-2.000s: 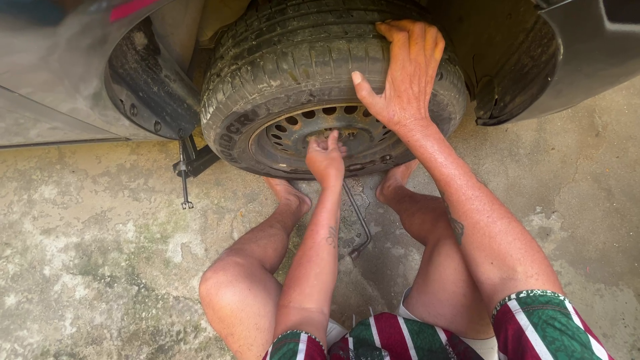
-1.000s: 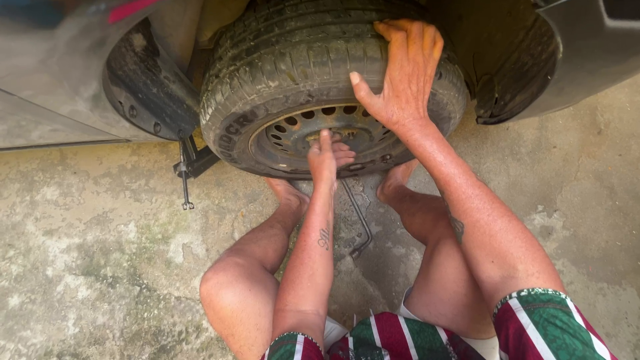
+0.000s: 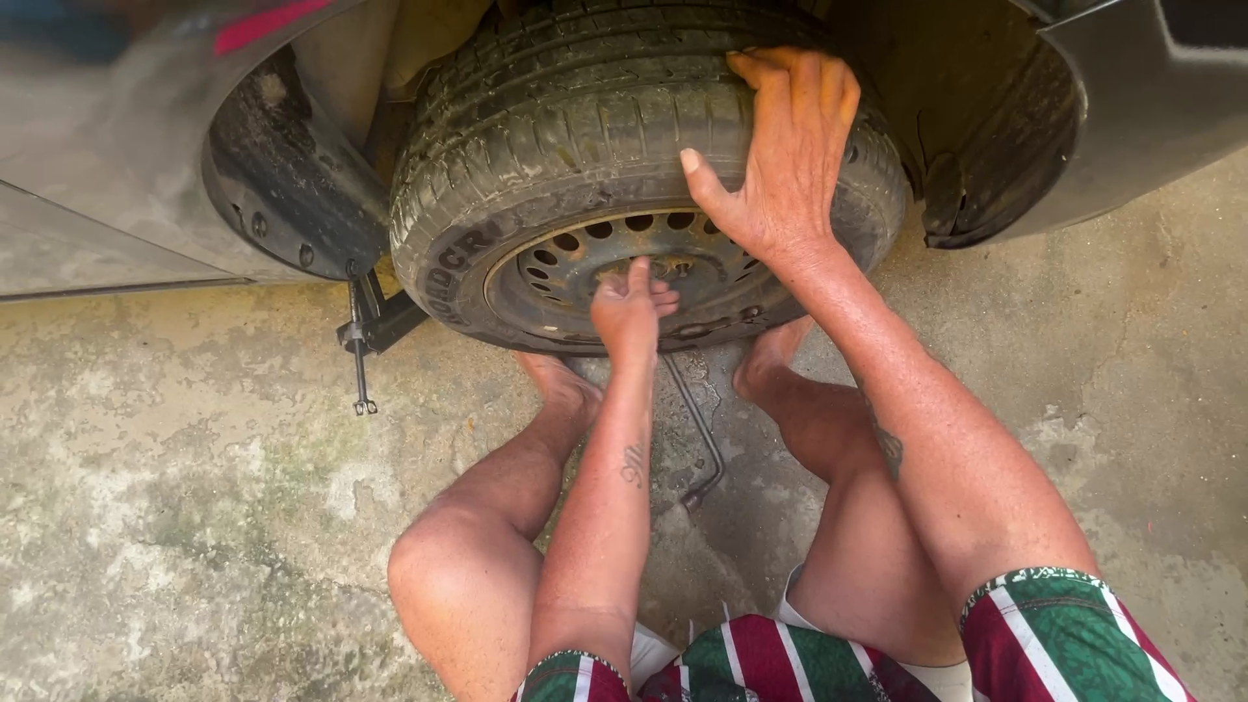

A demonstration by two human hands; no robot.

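A car wheel with a black tyre [image 3: 585, 146] and a rusty steel rim [image 3: 546, 302] stands in the wheel arch. My right hand [image 3: 795, 156] rests spread on the tyre's tread and upper sidewall, thumb apart from the fingers. My left hand [image 3: 632, 302] is at the hub, its fingers curled at the rim's centre by the wheel bolts; whether it pinches a bolt is hidden. An L-shaped lug wrench [image 3: 704, 429] lies on the ground below the wheel, between my feet, its upper end hidden by the tyre.
A car jack [image 3: 385, 322] with a hanging screw end stands under the sill, left of the wheel. The grey car body [image 3: 117, 175] and the fender edge [image 3: 1072, 185] flank the tyre. My bare feet are close below the wheel on stained concrete [image 3: 244, 487].
At the hub, my left hand has turned and its fingers have changed position. My right hand stays on the tyre, and the wheel looks unmoved.
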